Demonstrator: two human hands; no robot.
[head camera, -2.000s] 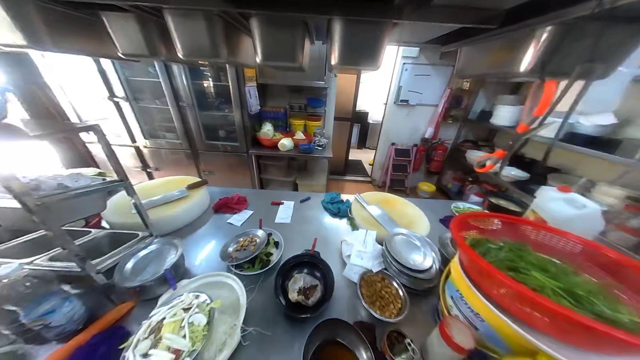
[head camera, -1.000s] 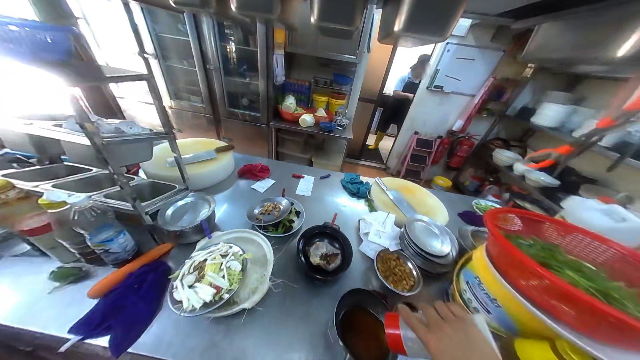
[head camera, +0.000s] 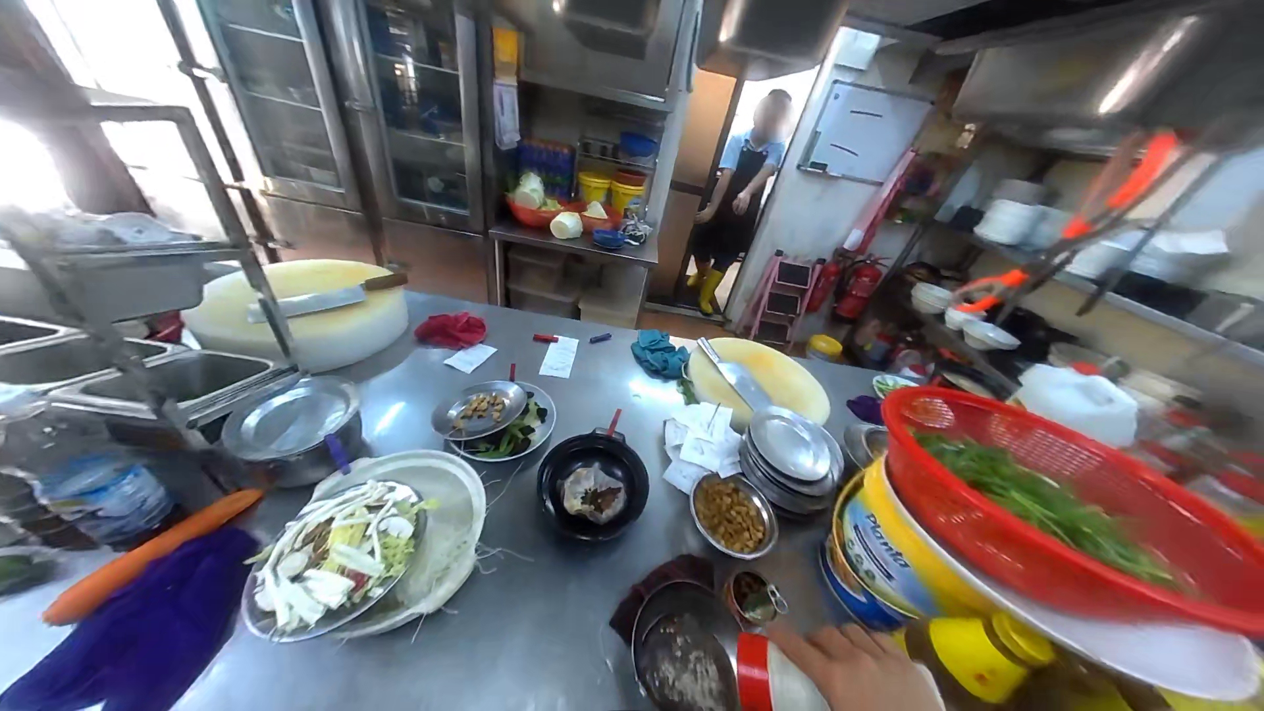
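Observation:
My right hand (head camera: 854, 664), at the bottom edge, is closed around a white plastic container (head camera: 790, 681) with a red lid. The lid is tilted over a metal pot (head camera: 681, 652) with pale powder or grains on its dark contents. Behind the pot stands an opened small tin (head camera: 755, 597). A metal bowl of brown chunks (head camera: 733, 515) lies beyond it, near a black clay pot (head camera: 592, 486) holding a pale piece of food. On the left, a metal plate of sliced vegetables (head camera: 336, 553) rests on a pale round tray (head camera: 454, 533). My left hand is out of view.
A red colander of greens (head camera: 1057, 494) stands on a yellow tub (head camera: 884, 538) at right. Cleavers lie on round cutting boards (head camera: 296, 341) (head camera: 790, 380). Stacked metal plates (head camera: 795, 449) sit centre right. A person (head camera: 741, 188) stands in the doorway.
My right hand appeared between two and one seconds ago and still holds the red-lidded container. Pale powder or grains now lie in the pot, where dark liquid showed before. The person shows more fully in the doorway.

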